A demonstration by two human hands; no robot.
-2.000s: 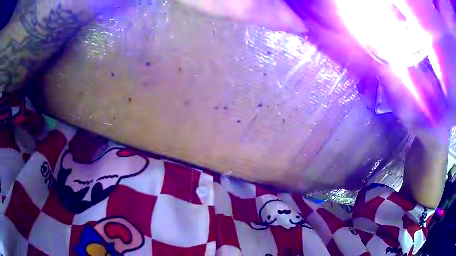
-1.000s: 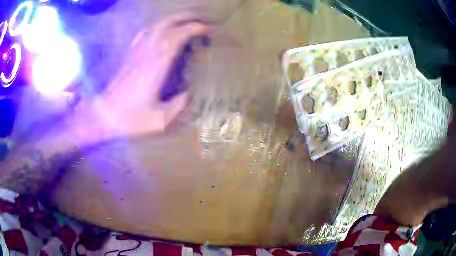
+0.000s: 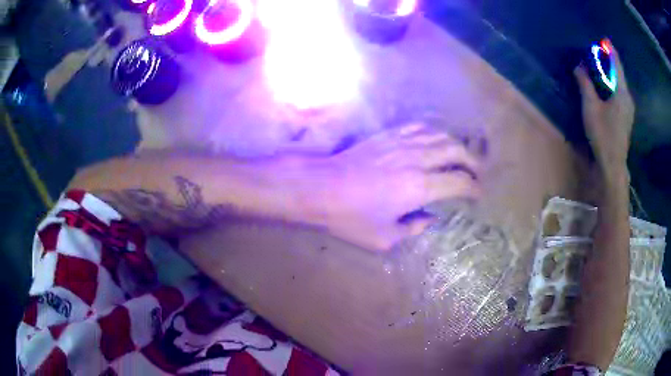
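Observation:
My left hand [image 3: 419, 176] is low over the middle of the bench, its fingers curled; blur hides whether it holds anything. My right hand [image 3: 611, 110] is raised at the far right, its fingers around a black unit with a lit ring [image 3: 603, 72]. A white die-cut adhesive sheet [image 3: 541, 292] with rows of tan round shapes lies at the right of the bench. My right forearm covers part of it.
Units with pink lit rings [image 3: 223, 29] stand at the back left, one black unit [image 3: 147, 73] beside them unlit. White glare hides part of the back. More white sheets [image 3: 647, 253] lie right of my forearm. Shiny tape [image 3: 471, 279] covers the cardboard bench [image 3: 279, 275].
The view has shifted, bringing the back units in. My left hand now lies further right in the picture. My right hand has come into view, raised, with a lit unit.

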